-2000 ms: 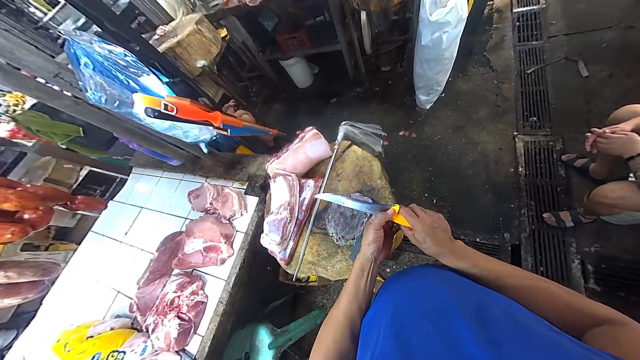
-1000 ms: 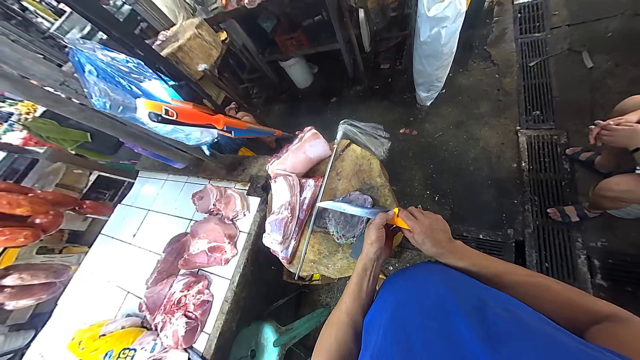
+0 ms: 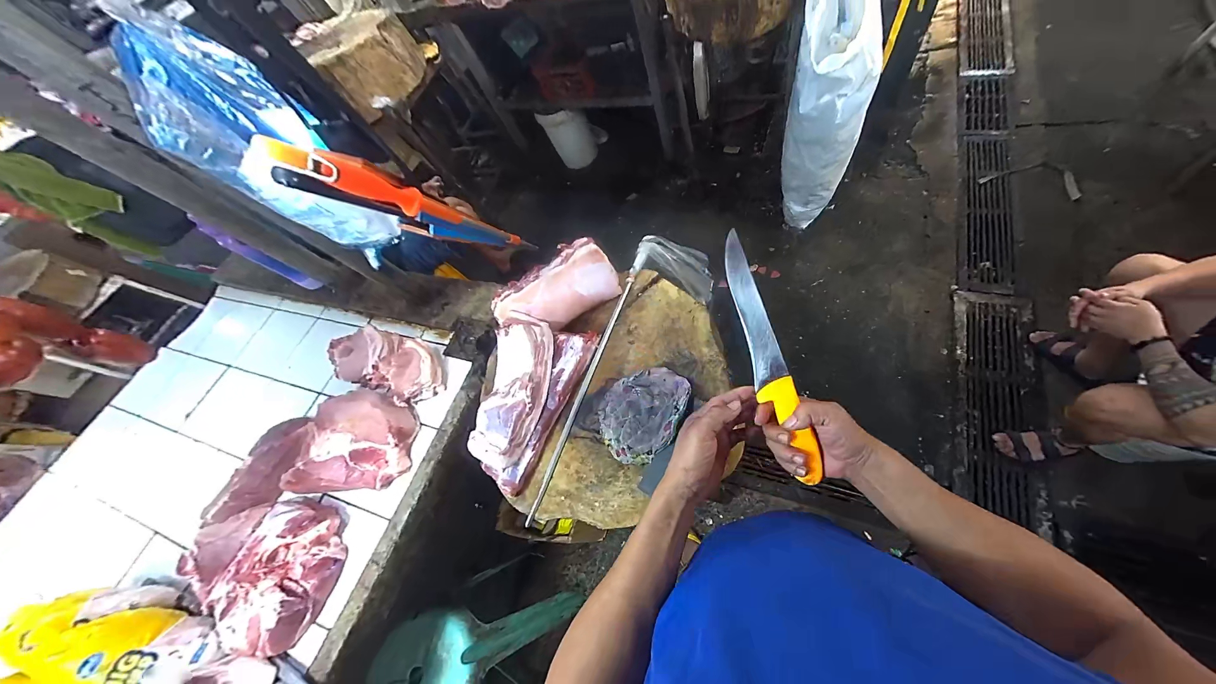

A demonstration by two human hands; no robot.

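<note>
My right hand (image 3: 819,439) is closed around the yellow handle of a butcher's knife (image 3: 753,309), whose blade points up and away, off the right side of the wooden chopping block (image 3: 622,347). Close beside it, my left hand (image 3: 708,442) has its fingertips at the handle, near the base of the blade; whether they touch it I cannot tell. A dark, rounded, flat piece (image 3: 644,414), of unclear material, lies on the block. A thin metal rod (image 3: 581,399) lies across it with a clear plastic bag (image 3: 679,266) at its far end. Slabs of raw meat (image 3: 518,394) rest left of the rod.
Several meat cuts (image 3: 356,442) lie on a white tiled counter (image 3: 204,404) at the left. A green plastic chair (image 3: 446,646) stands below. An orange-handled tool (image 3: 366,185) hangs by a blue plastic bag (image 3: 209,104). Another person (image 3: 1140,361) sits at the right beside a floor drain grate (image 3: 988,356).
The knife blade was over the dark piece, pointing left; now it points up and away beyond the block's right edge. Both hands remain near the handle.
</note>
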